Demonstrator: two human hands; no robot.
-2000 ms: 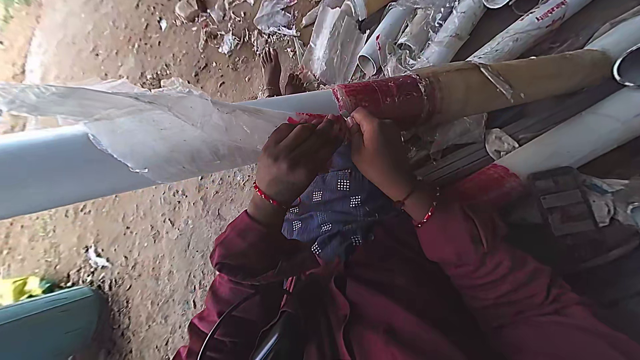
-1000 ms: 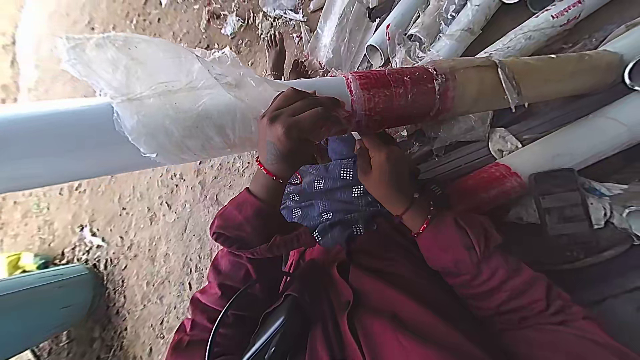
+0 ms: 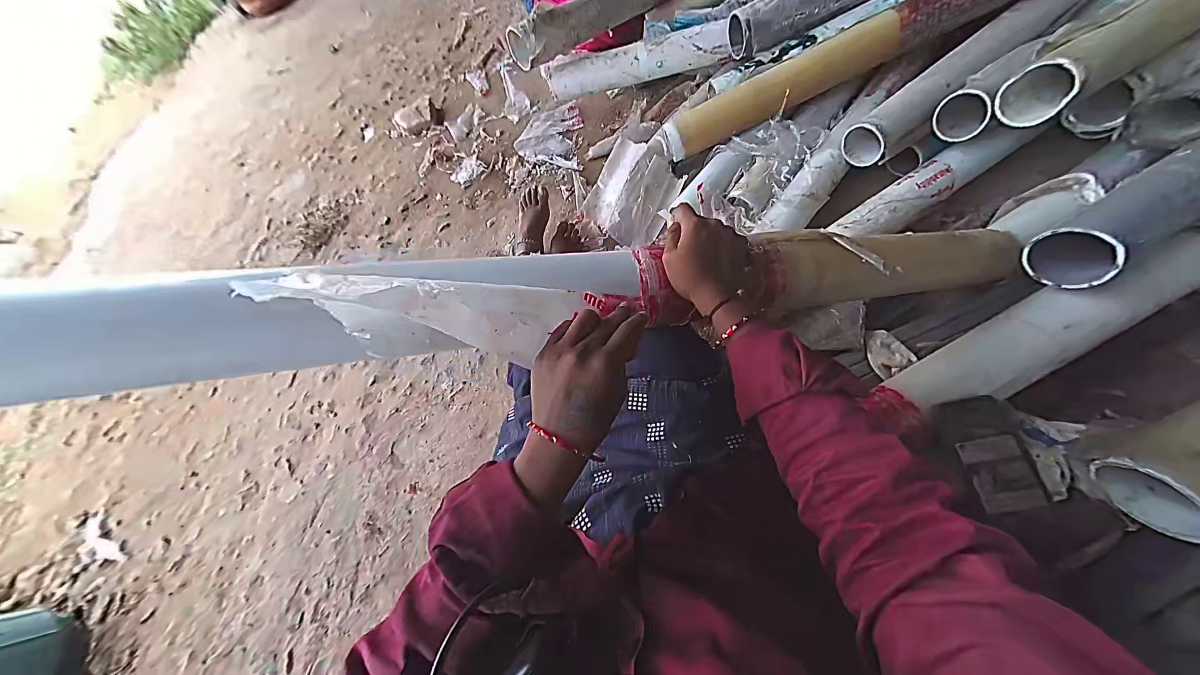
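A long white pipe point(image 3: 169, 328) lies across my lap. Its right part is wrapped in brown tape or film point(image 3: 891, 267), with a red printed band point(image 3: 652, 281) at the joint. Loose clear plastic film point(image 3: 450, 309) hangs along the pipe left of that band. My left hand point(image 3: 586, 366) pinches the film's edge at the near side of the band, fingertips curled. Over the top of the pipe, my right hand point(image 3: 708, 258) grips the red band. Its fingertips are partly hidden behind the pipe.
Several more pipes, white, grey and brown, lie piled at the right, such as a brown one point(image 3: 787, 89) and a grey open-ended one point(image 3: 1073, 258). Torn plastic scraps point(image 3: 548, 136) litter the dirt ground point(image 3: 281, 506). A bare foot point(image 3: 534, 214) shows beyond the pipe. A green object point(image 3: 37, 637) is at lower left.
My right hand has moved from below the red band up onto it. My left hand has gone from the pipe's top to its near side. The loose film lies flatter than one second ago.
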